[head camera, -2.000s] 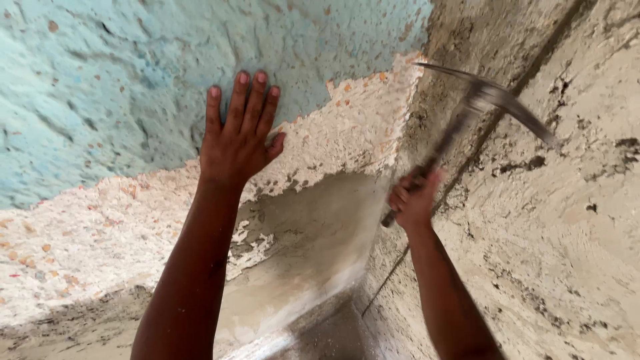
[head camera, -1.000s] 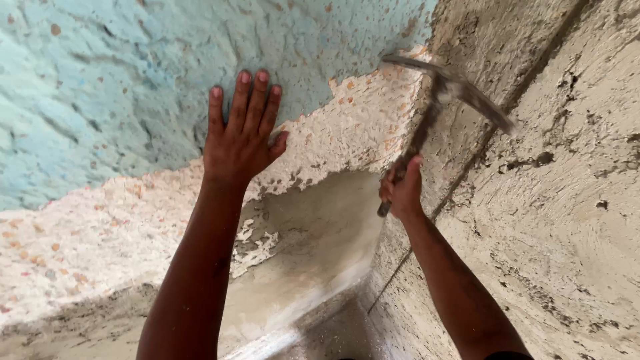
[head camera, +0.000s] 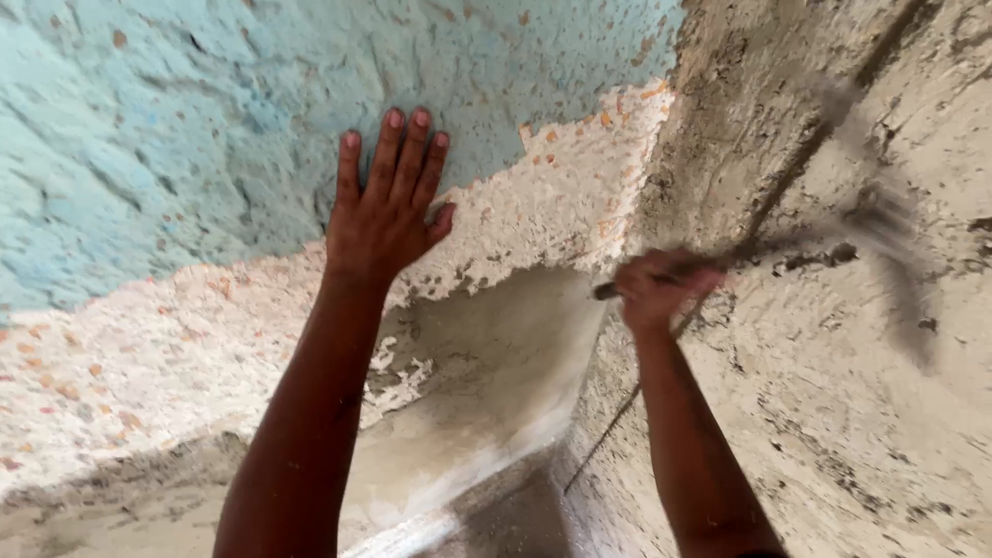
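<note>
My left hand (head camera: 380,209) lies flat with fingers spread, fingertips on the blue-green painted wall (head camera: 232,116), its thumb over the chipped pale plaster (head camera: 542,186). My right hand (head camera: 663,287) is closed around the handle of a pick hammer (head camera: 876,209), close to the handle's butt end. The hammer's head is motion-blurred and points to the right, over the rough grey-beige wall surface; whether it touches that surface cannot be told.
A corner runs down between the painted wall and the rough right-hand wall (head camera: 852,403), which has a dark straight groove (head camera: 798,167). Smooth grey cement (head camera: 496,333) lies below the pale plaster. A whitish ledge edge (head camera: 434,511) crosses the bottom.
The hammer's head has swung away from the corner toward the right-hand wall, and its handle now lies nearer level. My left hand has stayed in place on the wall.
</note>
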